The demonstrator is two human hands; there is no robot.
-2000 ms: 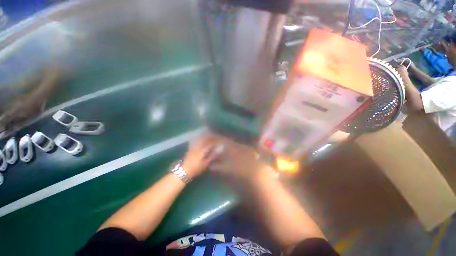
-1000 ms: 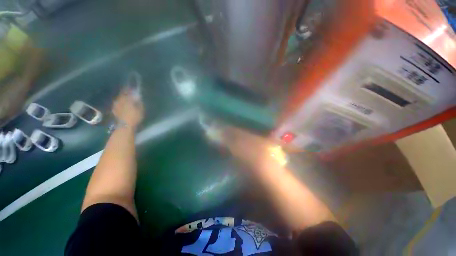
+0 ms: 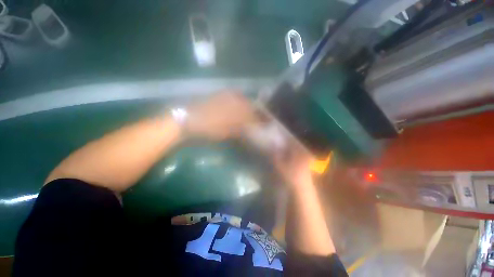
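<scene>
My left hand (image 3: 225, 114), blurred, reaches to the near edge of the press machine (image 3: 336, 108). My right hand (image 3: 290, 154), also blurred, is close beside it at the same edge. A pale, smeared shape lies between the hands; whether either hand grips it cannot be told. A white plastic loop part (image 3: 294, 46) lies on the green surface by the machine. Another loop part (image 3: 202, 42) lies further left, blurred. More loop parts (image 3: 50, 25) lie at the top left.
The green surface (image 3: 124, 65) carries a white lane line. The orange-red machine cabinet (image 3: 444, 143) with a red light (image 3: 370, 176) stands at the right. A small yellow-orange block (image 3: 320, 163) is beside my right hand. An open cardboard carton (image 3: 411, 230) is at the lower right.
The view has turned, so the machine shows larger and the parts sit higher. My left hand has moved from the loop parts to the machine edge, beside my right hand.
</scene>
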